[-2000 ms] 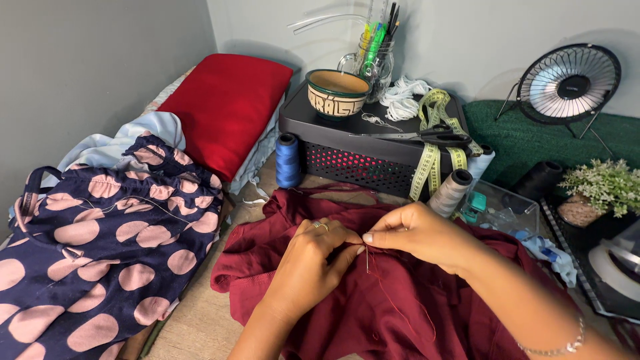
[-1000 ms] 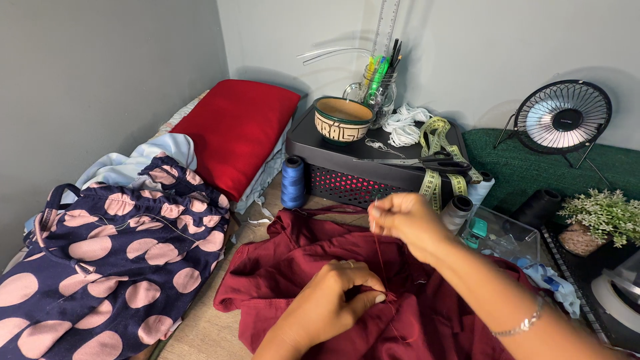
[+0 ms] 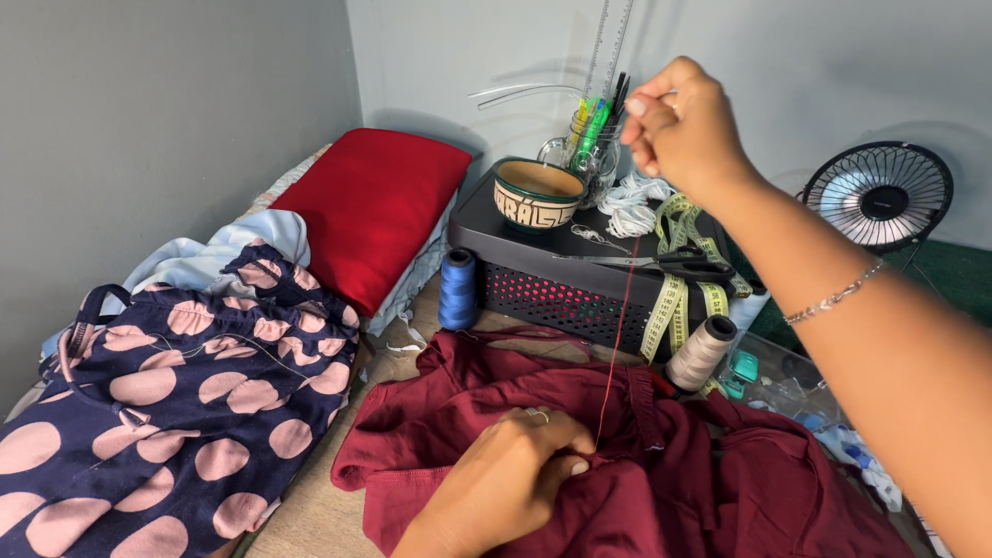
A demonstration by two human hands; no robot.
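A maroon garment [image 3: 403, 434] lies bunched across the wooden table. My left hand [image 3: 515, 473] pinches a fold of it between thumb and fingers. From that fold a red thread [image 3: 618, 341] runs taut up toward my right hand [image 3: 682, 124], which is raised in front of the wall, its thumb and fingertips pinched together. A needle cannot be made out there. Below my right hand, black-handled scissors [image 3: 690, 263] and a yellow measuring tape [image 3: 665, 318] lie on a black perforated box [image 3: 511, 271].
A blue thread spool [image 3: 458, 291] and a beige spool [image 3: 701, 353] stand by the box, which holds a painted bowl [image 3: 539, 194] and a glass jar [image 3: 595, 167]. Polka-dot fabric [image 3: 186, 403] and folded red cloth [image 3: 372, 205] lie left. A small fan [image 3: 880, 198] stands right.
My right hand has risen from beside my left hand to well above the box, and the red thread now stretches long between them. My left hand stays at the maroon cloth.
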